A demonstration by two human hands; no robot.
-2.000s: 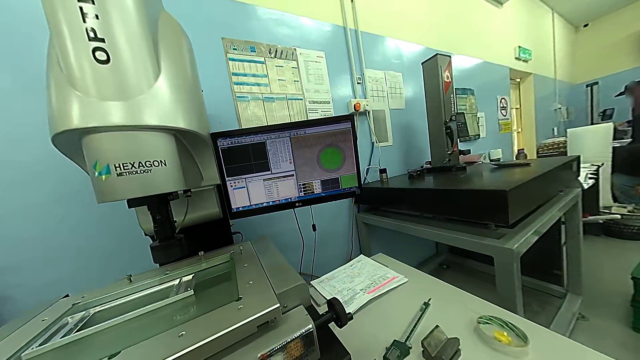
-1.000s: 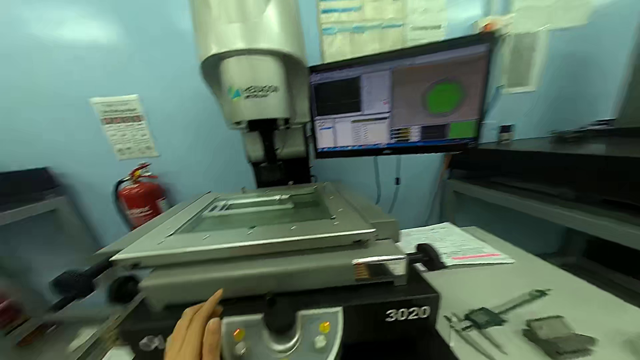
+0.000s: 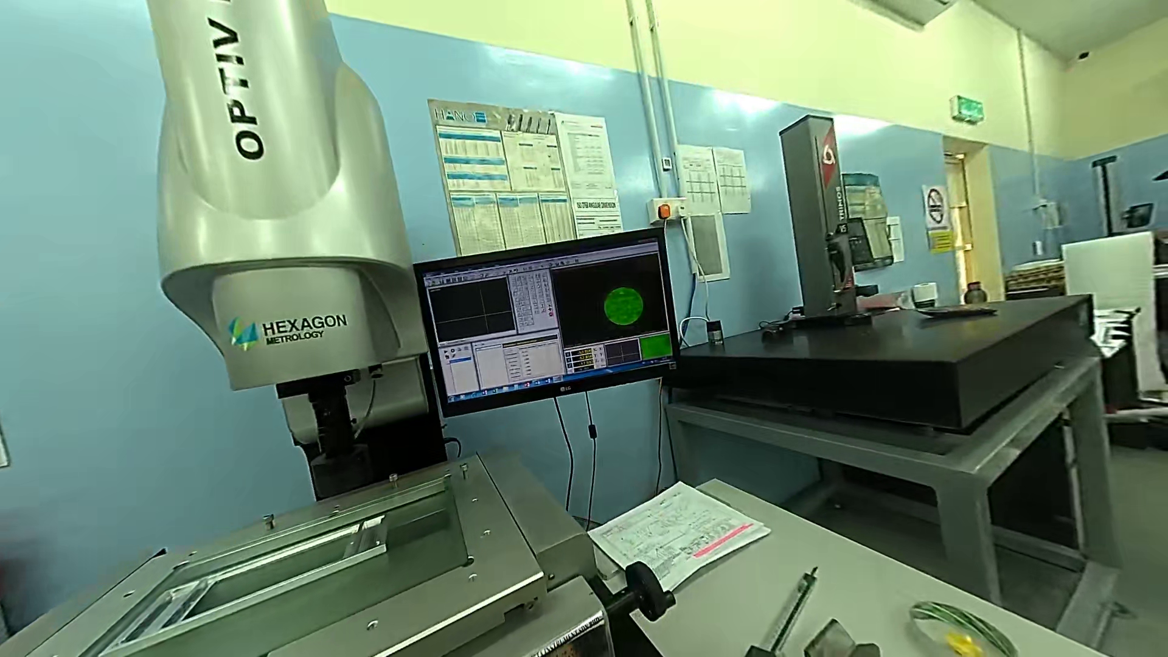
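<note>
Neither my left hand nor my right hand shows in the head view. A Hexagon Optiv optical measuring machine [image 3: 283, 265] fills the left side, its dark lens [image 3: 336, 420] above the metal stage [image 3: 438, 593] with a glass plate [image 3: 411, 557] set in it. A bright metal frame part [image 3: 274, 579] lies on the glass. At the stage's right side is a black knob [image 3: 648, 591]. Behind it, an LG monitor [image 3: 552, 319] displays a green circle on black. Printed sheets [image 3: 680, 534] with a pink mark lie on the bench.
On the bench [image 3: 876, 584] are a caliper [image 3: 792, 611], partly cut off, a grey block [image 3: 839, 641] and a coil of green wire [image 3: 958, 630] with something yellow. A black surface plate [image 3: 912, 365] on a grey stand [image 3: 967, 493] carries a tall height gauge [image 3: 812, 219].
A hand seen at the front of the machine one second ago is out of view. The green circle on the monitor has a black surround instead of the earlier brownish one. The view has swung right.
</note>
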